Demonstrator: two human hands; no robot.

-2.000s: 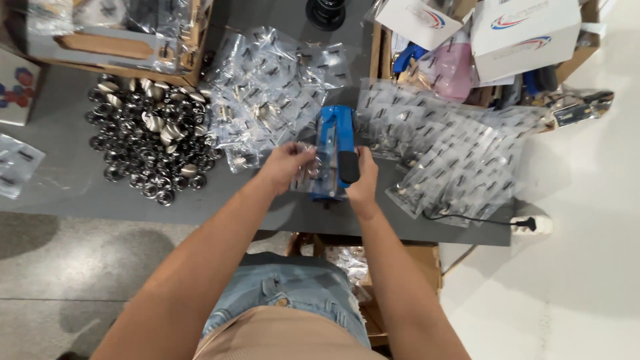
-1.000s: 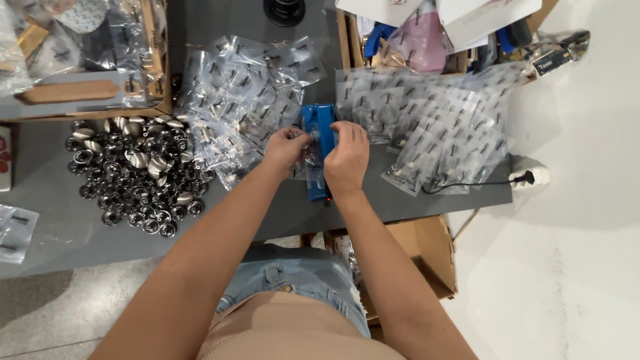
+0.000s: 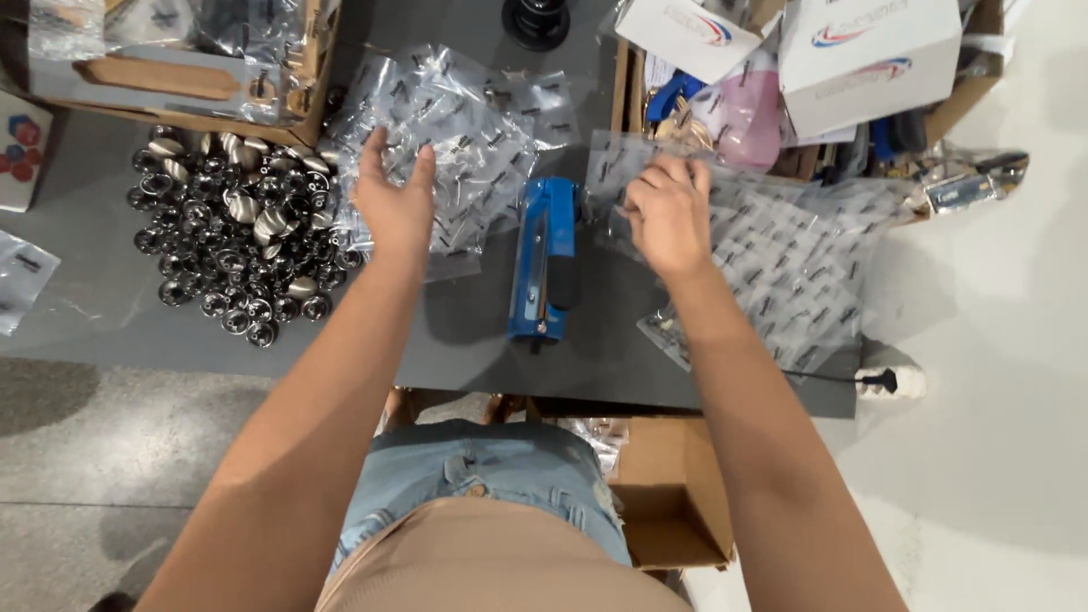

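Observation:
My left hand, fingers spread, is over the left edge of a heap of clear plastic bags with small parts inside. Between my hands lies a blue hand-held impulse sealer with a black grip. My right hand is over the pile of flat plastic bags at the right, fingers bent down onto it; whether it pinches a bag cannot be told. Left of my left hand lies a heap of shiny metal knobs or caps.
Cardboard trays with bagged parts stand back left. A box of tools with white cartons stands back right. A black round stand is at the back. A black cable runs to a white socket. An open cardboard box sits below the table.
Both hands have left the blue sealer, where they were together. The left hand has moved left to the bag heap, and the right hand has moved right onto the flat bags.

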